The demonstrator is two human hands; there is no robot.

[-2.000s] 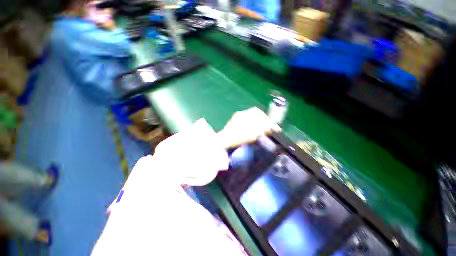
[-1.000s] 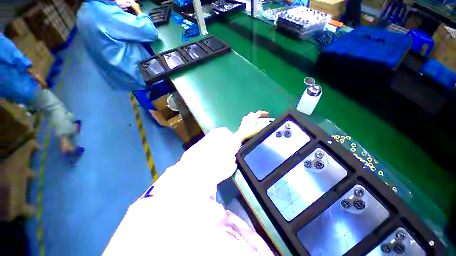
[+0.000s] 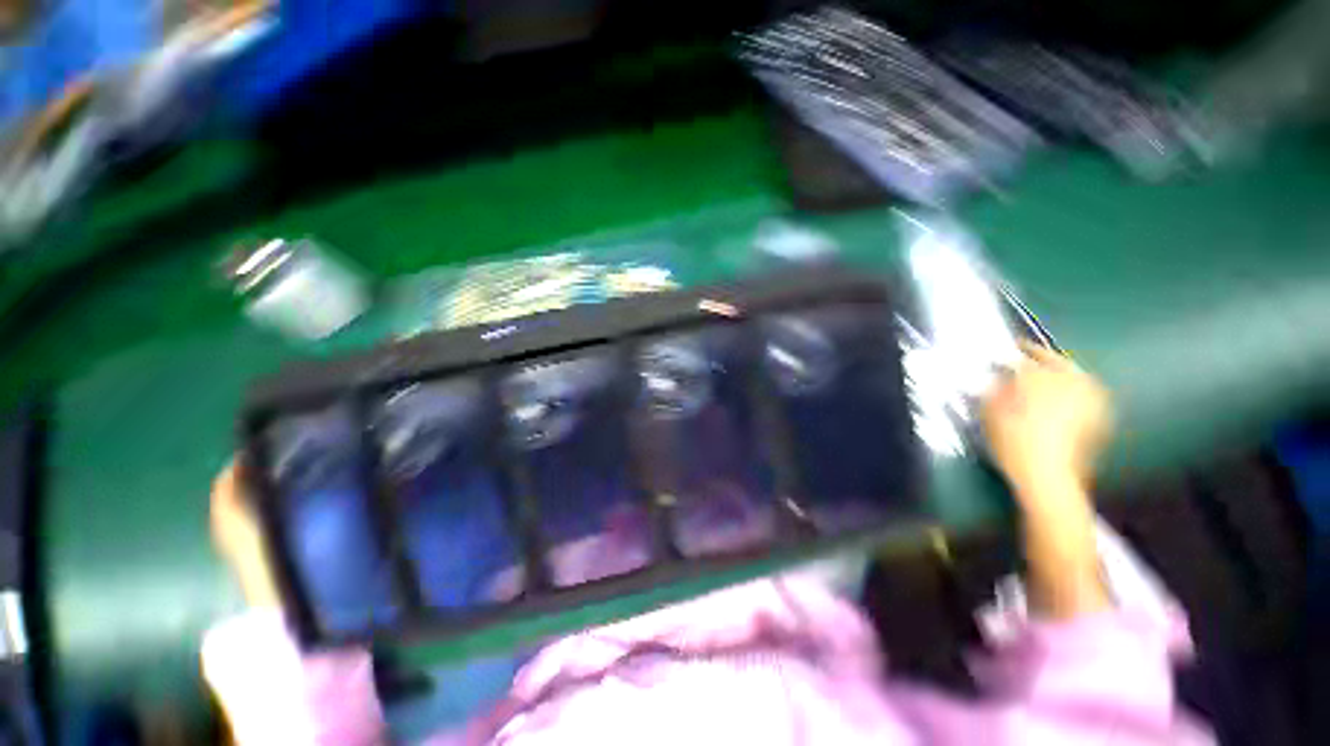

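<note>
The black tray (image 3: 576,590) lies across the green bench in front of me, slightly tilted and blurred. Its slots hold several dark, glossy phone units (image 3: 576,466) with lens clusters at their far ends. My left hand (image 3: 241,528) is at the tray's left end, partly hidden by it; its grip is unclear. My right hand (image 3: 1047,415) is right of the tray, beside the shiny clear carrier strips (image 3: 948,328). It is blurred, and a thin dark tool-like line shows at its fingers. I cannot tell whether it holds anything.
A white bottle (image 3: 304,292) stands behind the tray's left end. Yellowish loose rings (image 3: 518,289) on a clear sheet lie behind the tray. Shiny bagged parts (image 3: 890,102) rest on a black block (image 3: 839,168) at the back right. The green bench (image 3: 131,496) extends left.
The view has swung from the bench's left stretch to the tray, which now shows whole. My left hand shows at the tray's left end, and my right hand has come into view.
</note>
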